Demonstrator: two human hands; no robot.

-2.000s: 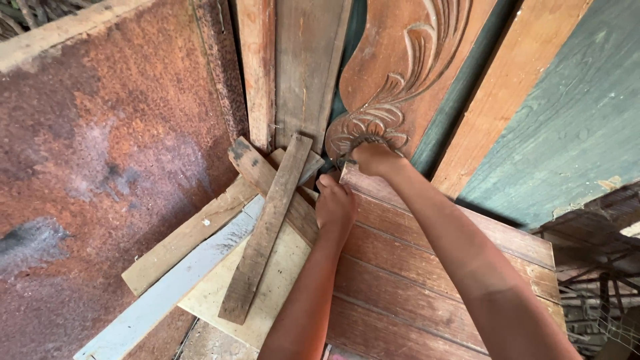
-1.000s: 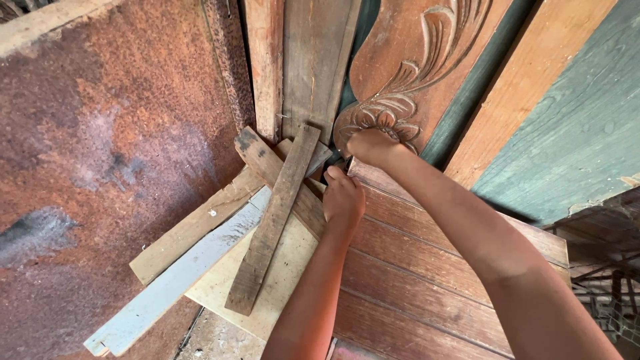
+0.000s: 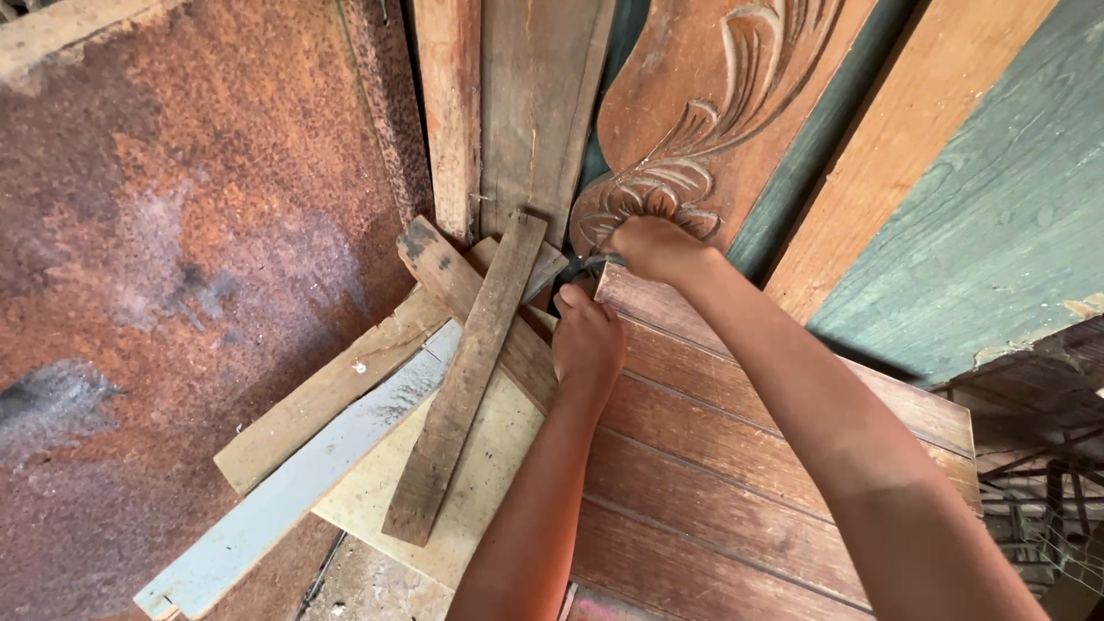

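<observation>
My left hand (image 3: 588, 338) is at the upper left corner of a slatted wooden panel (image 3: 716, 440), its fingers reaching into the dark gap there. Close above it, my right hand (image 3: 660, 248) is curled at the foot of a carved wooden board (image 3: 716, 95) with a leaf and flower relief. A thin dark piece (image 3: 601, 260), too hidden to name, shows between the two hands. Whether either hand grips it cannot be made out. Left of my left hand, a worn wooden slat (image 3: 470, 379) lies across other wood offcuts, among them a pale blue painted strip (image 3: 310, 470).
A rusty metal sheet (image 3: 172, 285) stands on the left. Upright boards (image 3: 543, 112) lean behind the offcuts. A cream-coloured board (image 3: 487, 457) lies beneath them. Green painted wood (image 3: 975, 207) rises at the right, with wire mesh (image 3: 1056, 535) at the lower right.
My right hand has shifted slightly at the base of the carved board. My left hand stays by the panel corner. The offcuts lie as before.
</observation>
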